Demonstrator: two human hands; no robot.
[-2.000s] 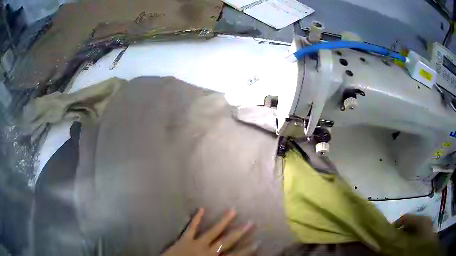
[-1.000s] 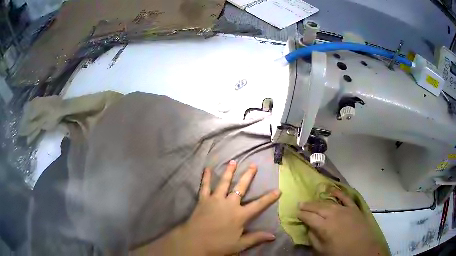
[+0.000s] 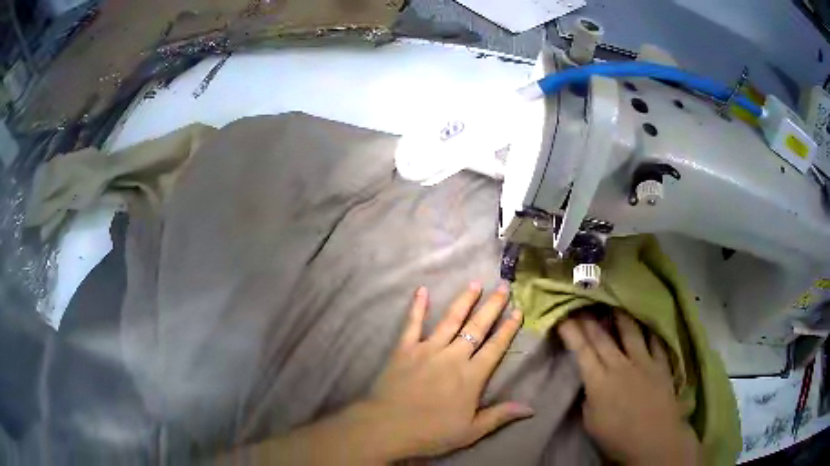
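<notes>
The taupe body panel point(image 3: 273, 246) lies spread over the table left of the needle, with a beige sleeve-like piece point(image 3: 118, 177) at its far left. The olive-green panel point(image 3: 705, 364) is bunched right of the presser foot point(image 3: 511, 261), running under the machine head. My left hand point(image 3: 455, 364) lies flat on the taupe panel, fingers spread, fingertips just below the foot. My right hand point(image 3: 628, 382) is on the green panel, its fingertips partly tucked in the folds; whether it grips the cloth is hidden.
The off-white sewing machine point(image 3: 701, 173) fills the right, with a blue tube point(image 3: 646, 70) on top. Brown cardboard point(image 3: 173, 55) and clear plastic lie at the back left, and white paper point(image 3: 523, 11) at the back. Red-handled snips point(image 3: 806, 382) show at the right edge.
Both hands have come up to the foot from the lower edge. The green panel, earlier spread flat to the lower right, is now bunched and folded beside the machine arm. The taupe cloth has shifted.
</notes>
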